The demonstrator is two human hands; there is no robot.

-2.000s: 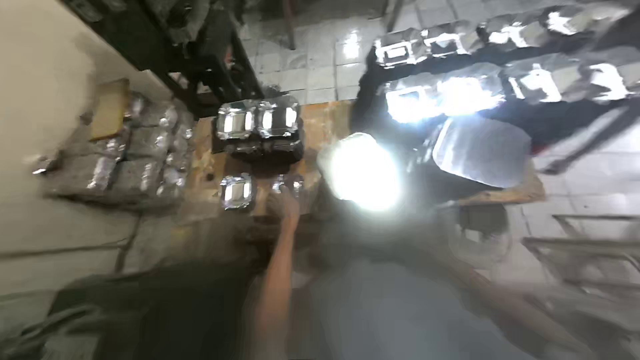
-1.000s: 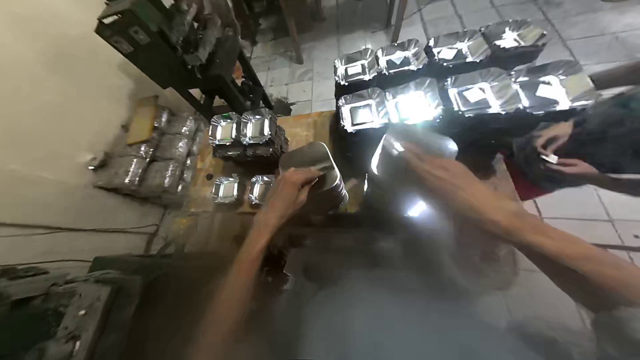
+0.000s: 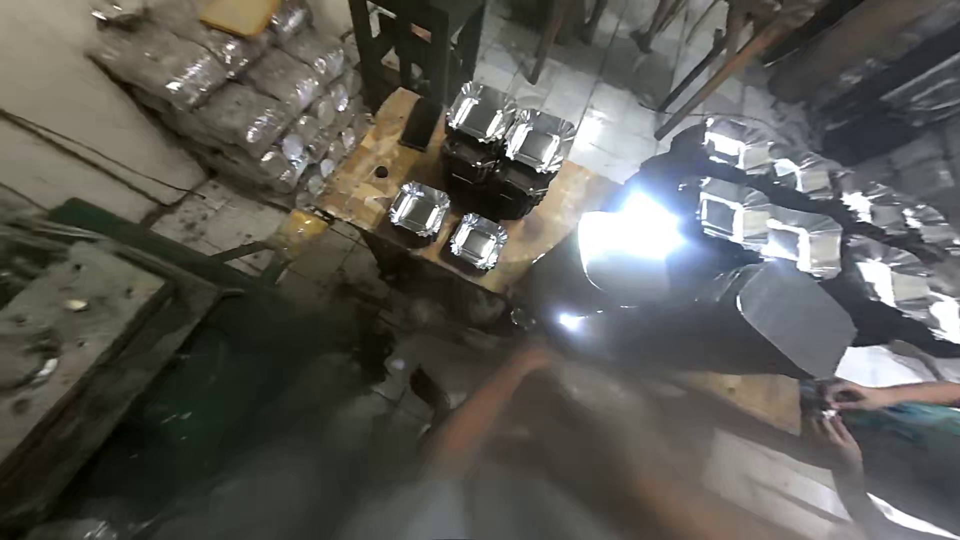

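My left hand is a blur at the near side of a stack of shiny metal sheets with rounded corners; its fingers cannot be made out. My right forearm is a faint blur at the lower middle, and its hand does not show clearly. Right of the first stack lies a second stack of such sheets. On the wooden table, left of the sheets, stand two single square metal trays with crimped rims. Behind them are two taller stacks of the same trays.
Rows of shiny trays stand on dark cloth at the right. Another person's hands hold something small at the right edge. Plastic-wrapped bundles are piled by the left wall. A worn metal machine bed is at the near left.
Both hands were on the sheets a second ago; my left hand has since drawn back to their near edge and my right has blurred low. The view has turned and shifted greatly.
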